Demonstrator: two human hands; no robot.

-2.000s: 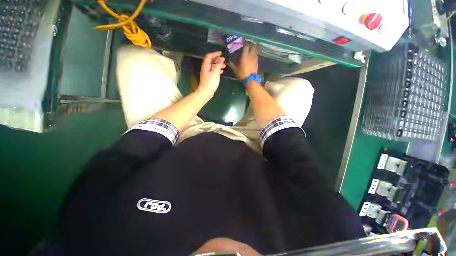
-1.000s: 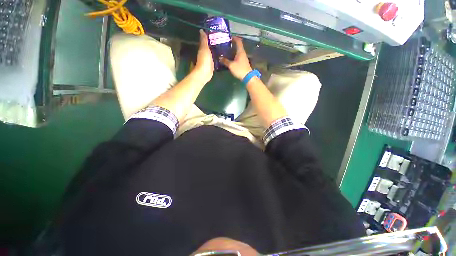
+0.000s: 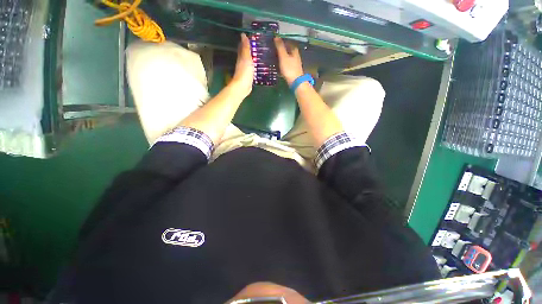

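A smartphone (image 3: 264,56) with a lit screen of rows of small coloured icons on dark is held upright between my two hands, below the machine's front edge. My left hand (image 3: 244,64) grips its left side. My right hand (image 3: 288,60), with a blue band on the wrist, is at its right side. The finger tips behind the phone are hidden.
The white machine front with a red button (image 3: 463,5) is at the upper right. An orange coiled cable (image 3: 142,25) hangs at the upper left. Stacked clear trays (image 3: 499,98) and black clamp fixtures (image 3: 493,214) lie at the right. More trays (image 3: 24,77) are at the left.
The phone came up from partly hidden to upright between both hands. Its screen changed from a purple and pink picture to rows of icons. The view shifted slightly.
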